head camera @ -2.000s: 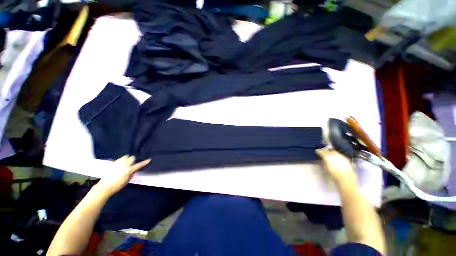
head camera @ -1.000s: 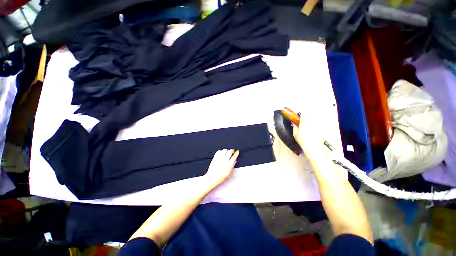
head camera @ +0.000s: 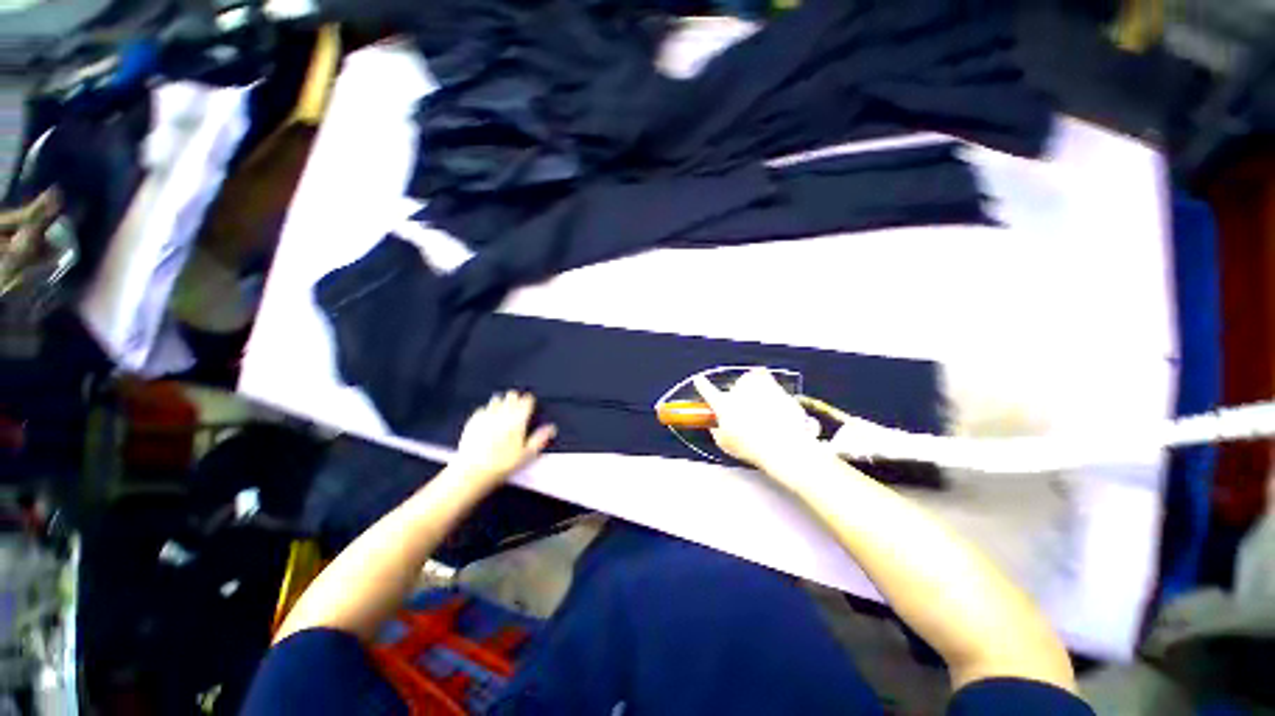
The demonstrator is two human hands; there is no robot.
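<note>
A dark trouser leg (head camera: 601,361) lies flat along the near side of the white-covered table (head camera: 1035,301), its hem end at the right and the wider waist end (head camera: 389,315) at the left. The steam iron (head camera: 685,414) rests on the middle of the leg, pointing left. My right hand (head camera: 762,417) is closed around its orange-brown handle and hides part of it. My left hand (head camera: 501,437) lies on the cloth near the table's front edge, left of the iron, fingers slightly apart and holding nothing.
A crumpled heap of dark trousers (head camera: 559,112) lies along the far side. The white iron hose (head camera: 1007,450) runs from the iron to the right. A blue crate (head camera: 1193,364) and a red crate (head camera: 1242,280) stand at the right. White cloth (head camera: 175,210) hangs at the left.
The iron has moved from beyond the hem end onto the middle of the leg, with my right hand on it. My left hand has moved left along the leg. The view has shifted.
</note>
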